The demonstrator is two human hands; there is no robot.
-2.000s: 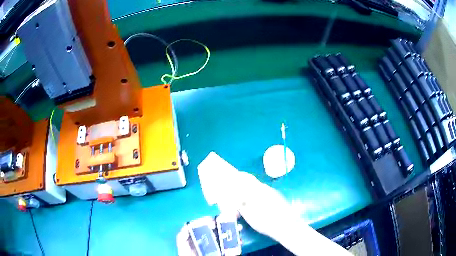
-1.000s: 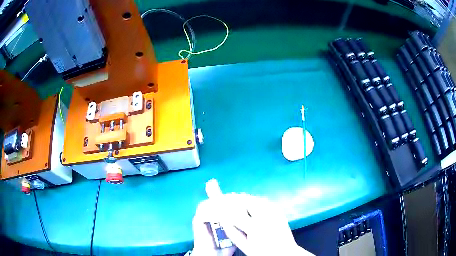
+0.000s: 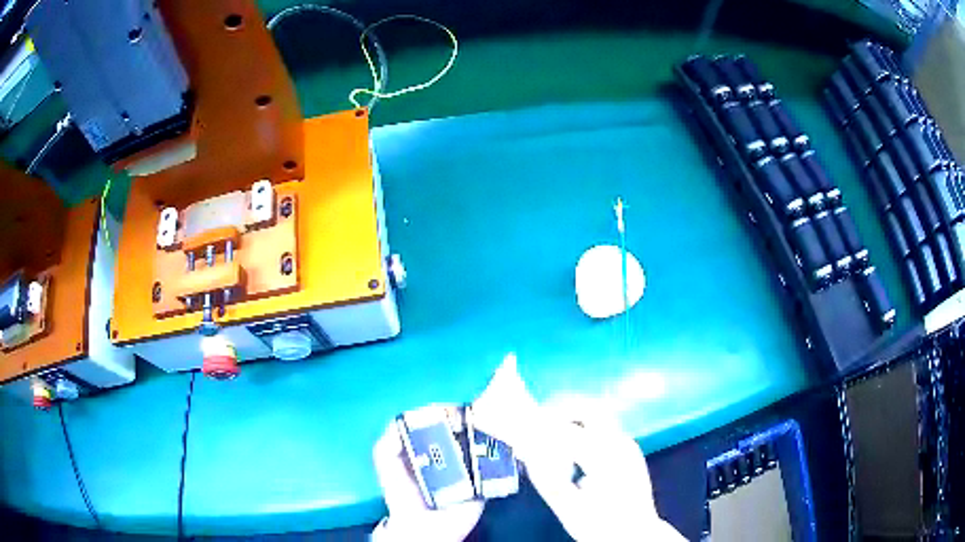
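Observation:
Two black housings (image 3: 435, 457) with greyish faces sit side by side in my left hand (image 3: 415, 506), low in the picture. My right hand (image 3: 593, 466) is against the right-hand housing and holds a white, pointed wipe (image 3: 508, 394) over its upper end. Both hands are washed out by glare, so the finger positions are unclear. A round white disc (image 3: 599, 282) lies flat on the green mat, with a thin swab or brush (image 3: 621, 228) lying across its right part.
Two orange-topped fixtures (image 3: 339, 212) stand at left, the nearer with a red knob (image 3: 220, 360). Black trays (image 3: 767, 169) of dark housings stand at right, with another stack (image 3: 899, 159) beyond. A blue-rimmed crate (image 3: 801, 466) is below the bench edge. A yellow-green wire (image 3: 455, 64) loops behind.
My hands were close together around a housing a second ago. Now both housing faces show, and my right hand is at their right with the wipe. The camera view has shifted.

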